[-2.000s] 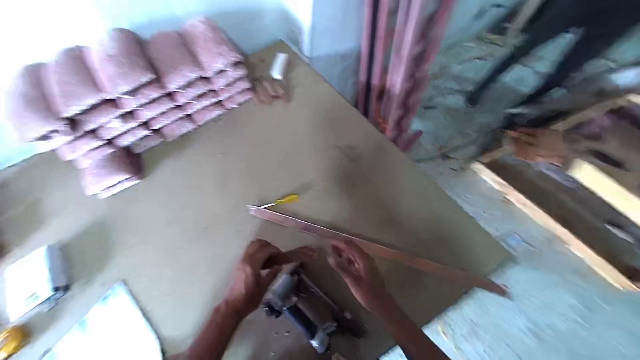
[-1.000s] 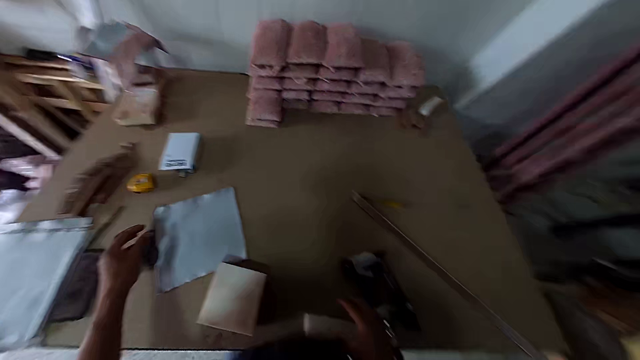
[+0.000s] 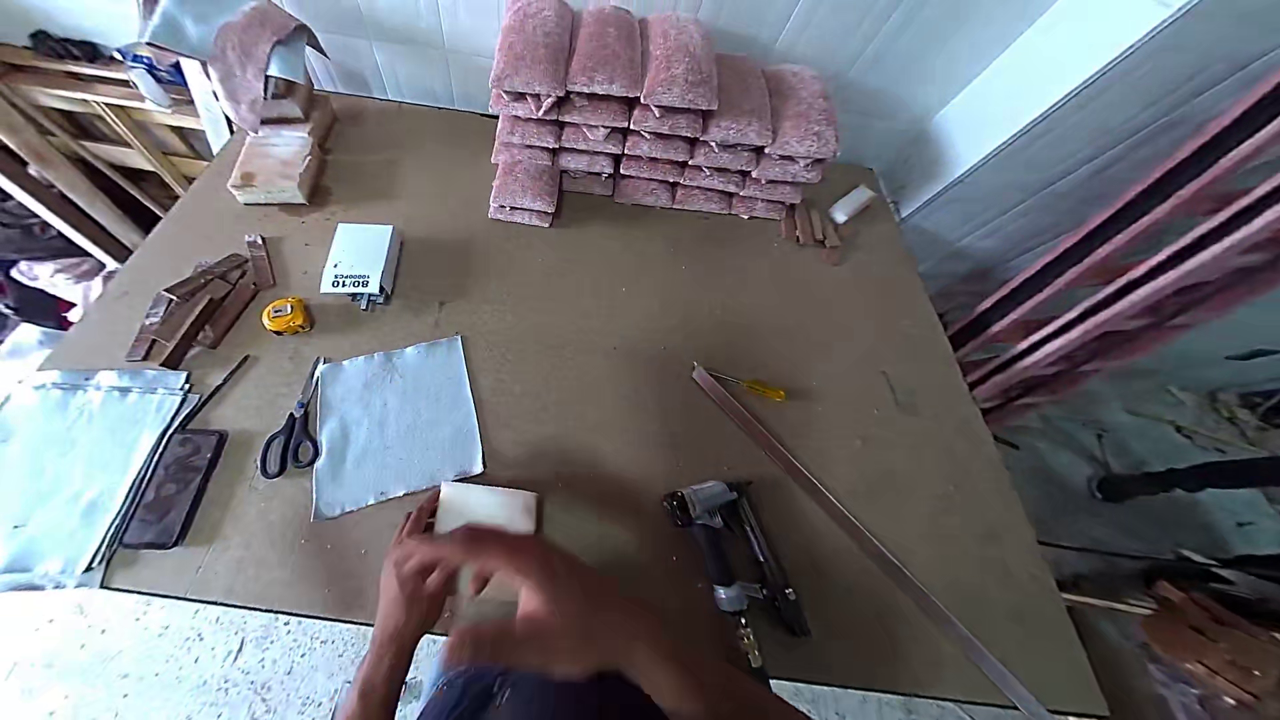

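My left hand (image 3: 412, 580) is at the left side of a cream foam block (image 3: 488, 508) near the table's front edge, its fingers against the block. Across the block, blurred, reaches my right hand (image 3: 545, 595), fingers spread; it hides the block's lower part, and whether it touches it I cannot tell. A light grey fabric square (image 3: 398, 425) lies just beyond, with black-handled scissors (image 3: 290, 440) at its left. Right of my hands rests a pneumatic stapler (image 3: 730, 550). A long thin strip (image 3: 850, 525) runs diagonally beside it, its far end near a yellow-handled screwdriver (image 3: 755, 385).
Pink padded pieces (image 3: 660, 120) are stacked against the wall. Left on the table are a staple box (image 3: 358, 260), a yellow tape measure (image 3: 286, 316), wooden blocks (image 3: 200, 305), a foam piece (image 3: 275, 165), a dark flat slab (image 3: 175, 488) and stacked fabric sheets (image 3: 80, 450).
My left hand has come from beside the fabric square to the foam block. My right hand has moved left, away from the stapler, over the block. The view swung left after the earliest frame.
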